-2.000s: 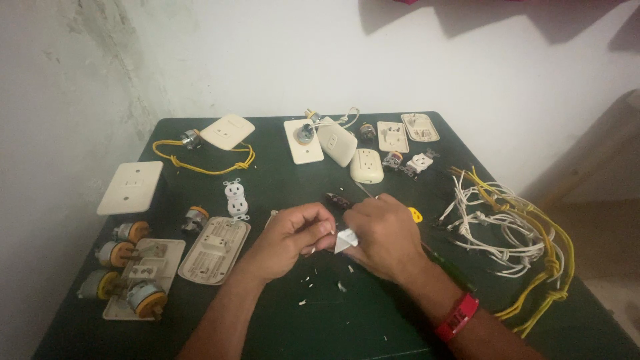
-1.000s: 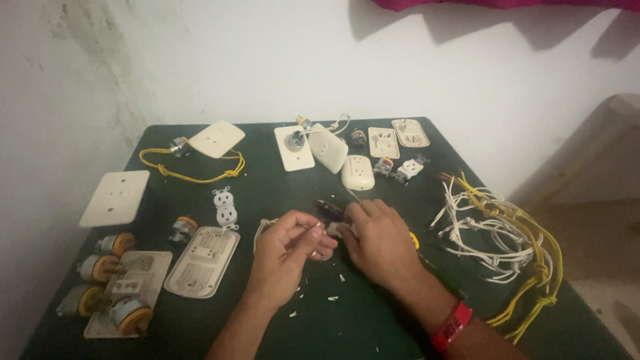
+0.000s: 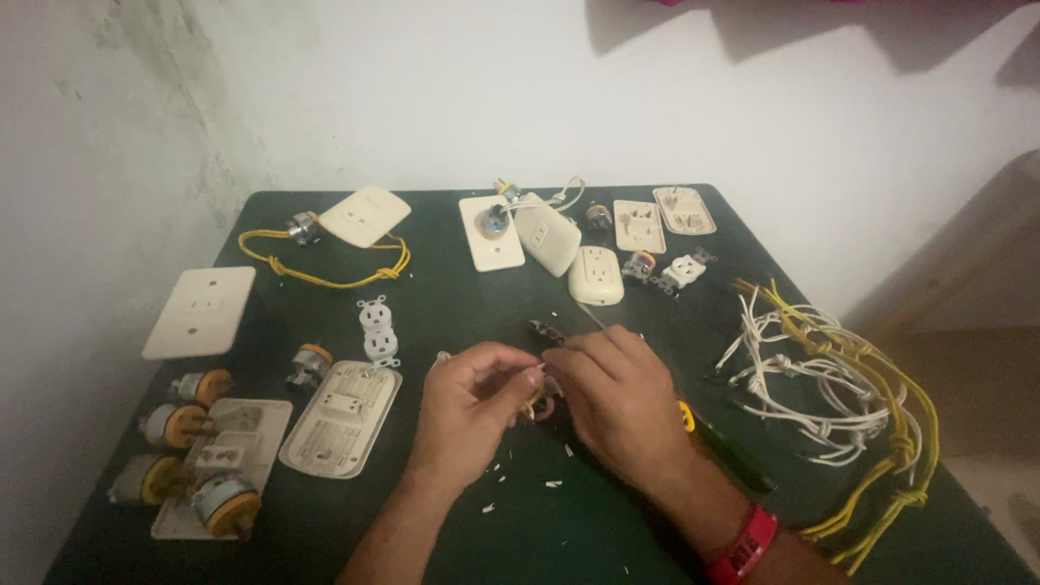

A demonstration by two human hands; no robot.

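My left hand (image 3: pixel 475 410) and my right hand (image 3: pixel 621 398) meet over the middle of the green table. Pinched between left thumb and forefinger is a thin white wire end (image 3: pixel 543 366), which the right fingertips also touch. Beneath the fingers a small pale and pinkish part shows, mostly hidden. A thin metal shaft (image 3: pixel 591 315) sticks out above the right hand; whether that hand grips it I cannot tell. Dark-jawed pliers (image 3: pixel 546 331) lie just beyond the fingertips. White insulation scraps (image 3: pixel 553 484) are scattered below the hands. A red band is on my right wrist.
Knotted white wires (image 3: pixel 812 398) and yellow wires (image 3: pixel 918 439) lie at right. On the left are a white duplex receptacle (image 3: pixel 379 331), a cream cover (image 3: pixel 343 422) and several orange-and-metal plugs (image 3: pixel 175 424). Cream plates (image 3: pixel 491 252), a cream outlet (image 3: pixel 595 276) and a yellow cord (image 3: pixel 325 284) lie farther back.
The white piece with a pointed tip seen between my hands two seconds ago no longer shows there. The fingertips have come together at the thin wire end.
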